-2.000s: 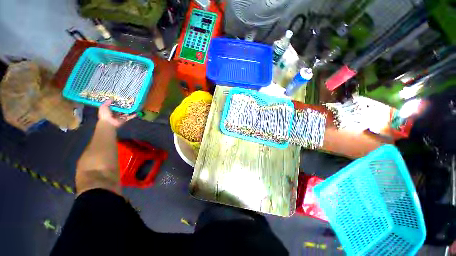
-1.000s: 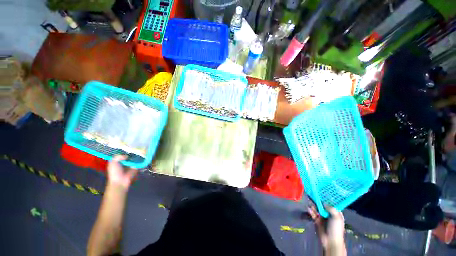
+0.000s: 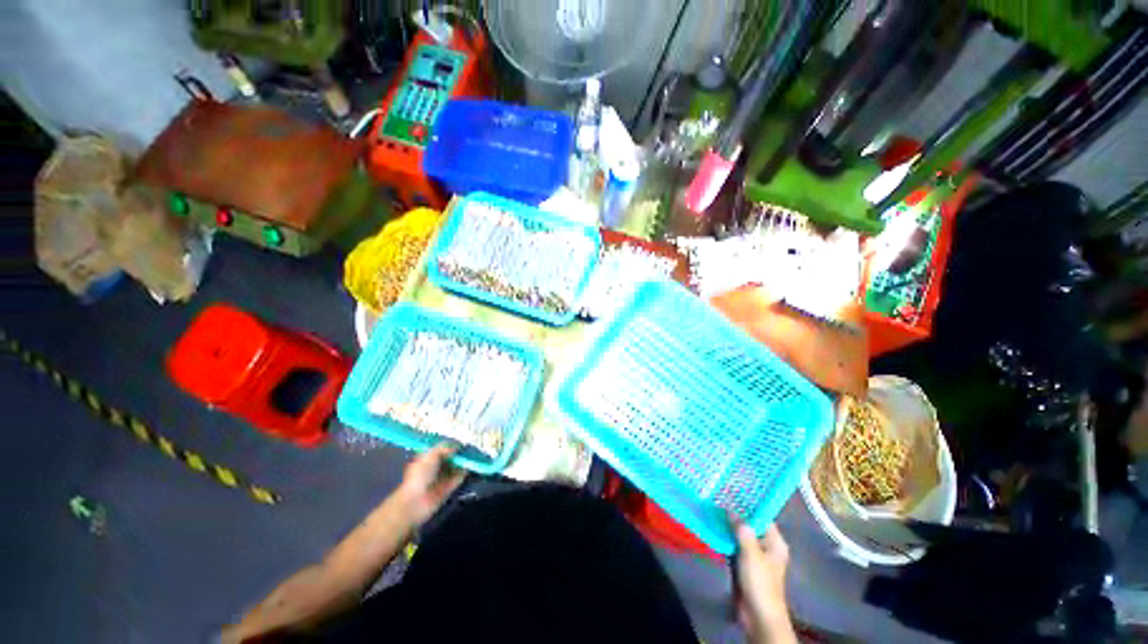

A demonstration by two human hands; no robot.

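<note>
My left hand [image 3: 432, 481] grips the near edge of a turquoise basket [image 3: 356, 416] that holds rows of short grey-white cables [image 3: 450, 381]. This basket is over the pale side table. My right hand [image 3: 759, 561] grips the near corner of an empty, tilted turquoise basket [image 3: 696, 405], over the table's right side. The two baskets are close together; I cannot tell whether they touch. Another turquoise basket with cables [image 3: 514, 258] stands behind them on the table. The fingers under both rims are partly hidden.
A blue basket [image 3: 500, 150] and bottles stand behind. A yellow-lined bin [image 3: 393, 260] is left of the table, a white scrap bin [image 3: 881, 468] right. A red stool [image 3: 258, 372] stands on the floor at left. More cables [image 3: 778, 267] lie on the machine table.
The cable-filled basket has moved right from the machine's left-side surface to over the side table. The empty basket has moved left over the table's right side, with my right hand on it.
</note>
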